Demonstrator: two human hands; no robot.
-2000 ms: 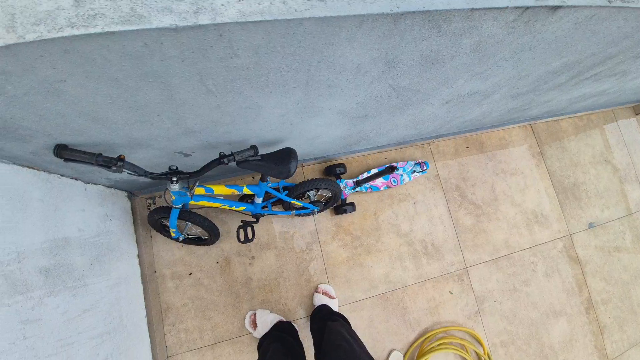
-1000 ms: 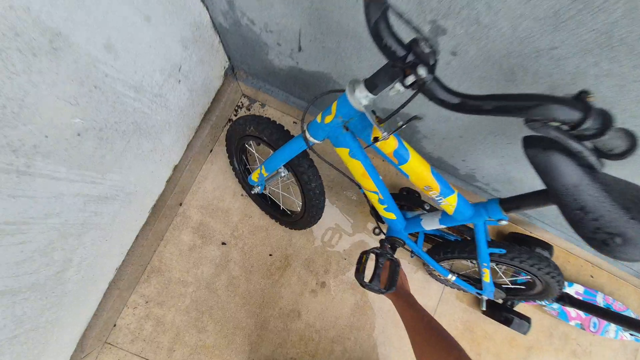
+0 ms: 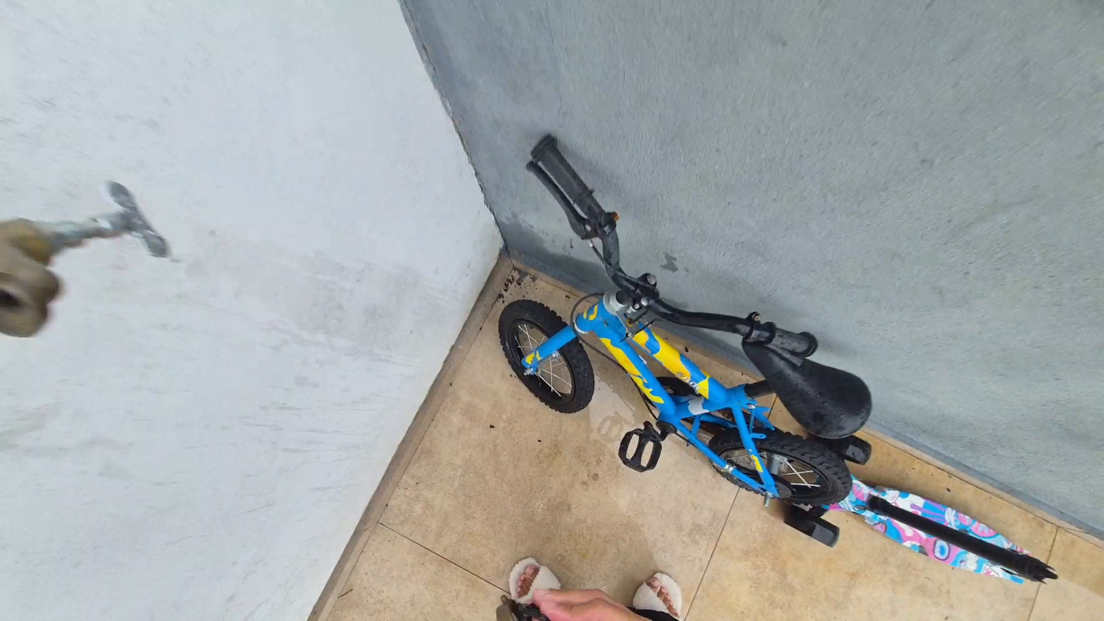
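Note:
Low in the view, cut off by the bottom edge, is my right hand (image 3: pixel 580 605); its fingers are closed on a small dark object (image 3: pixel 519 608) that I cannot identify. My left hand is out of view. Ahead of me a child's blue and yellow bicycle (image 3: pixel 642 366) stands in the wall corner, its black handlebar (image 3: pixel 703 318) near the grey wall and its front wheel (image 3: pixel 546 356) near the white wall. Its black saddle (image 3: pixel 811 392) bears small droplets. A black pedal (image 3: pixel 641 447) sticks out towards me.
A metal tap (image 3: pixel 24 289) projects from the white wall at the left. Behind the bicycle lies a patterned scooter (image 3: pixel 940 530) along the grey wall (image 3: pixel 931 216). My feet in pale open-toed slippers (image 3: pixel 657 595) stand on beige floor tiles (image 3: pixel 552 492).
One second ago my hand was beside the bicycle's pedal; now it is away from the bicycle, low in the view near my feet. The view has shifted, bringing the tap in.

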